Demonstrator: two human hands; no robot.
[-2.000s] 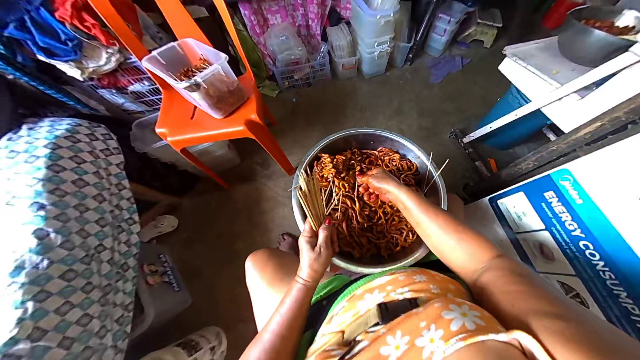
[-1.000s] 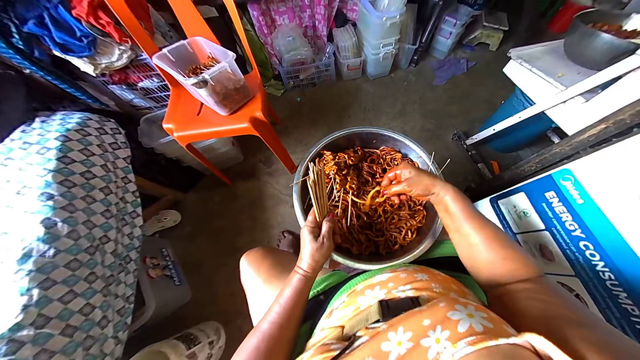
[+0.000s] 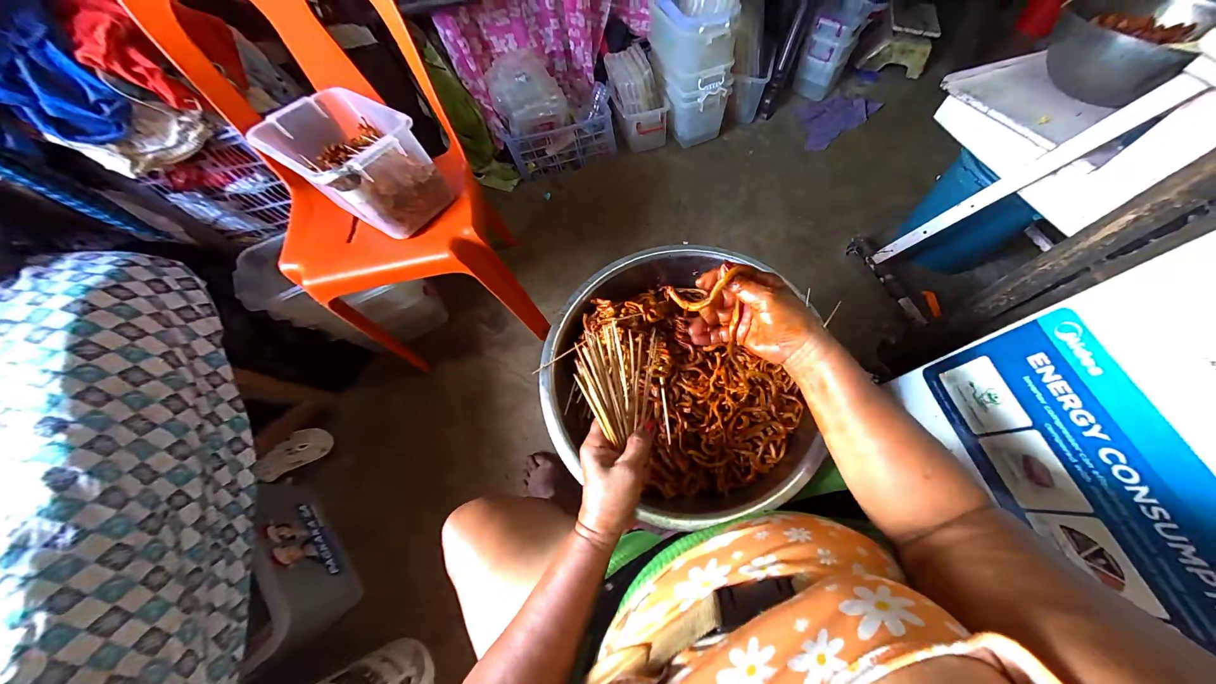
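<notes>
A round metal basin (image 3: 562,418) stands in front of my knees, holding a heap of reddish-brown, sauce-coated strips (image 3: 736,418) that look like intestines. My left hand (image 3: 613,475) grips a fanned bundle of thin wooden skewers (image 3: 613,380) over the basin's left side, the tips pointing away from me. Above the heap at the right, my right hand (image 3: 760,318) is palm up with curled fingers and holds a long coated strip (image 3: 711,293), which loops over the fingers. More skewers poke out at the basin's rim.
An orange plastic chair (image 3: 370,261) at the left bears a clear plastic tub (image 3: 404,180) with skewered pieces. A printed carton (image 3: 1073,456) lies close on the right. Behind it are a white table (image 3: 997,104) with a metal pot (image 3: 1102,66). Lidded plastic boxes (image 3: 698,85) are stacked at the back.
My right hand has risen from the heap and turned palm up, with a strip lifted in its fingers. My left hand still holds the skewer bundle. The view has shifted slightly.
</notes>
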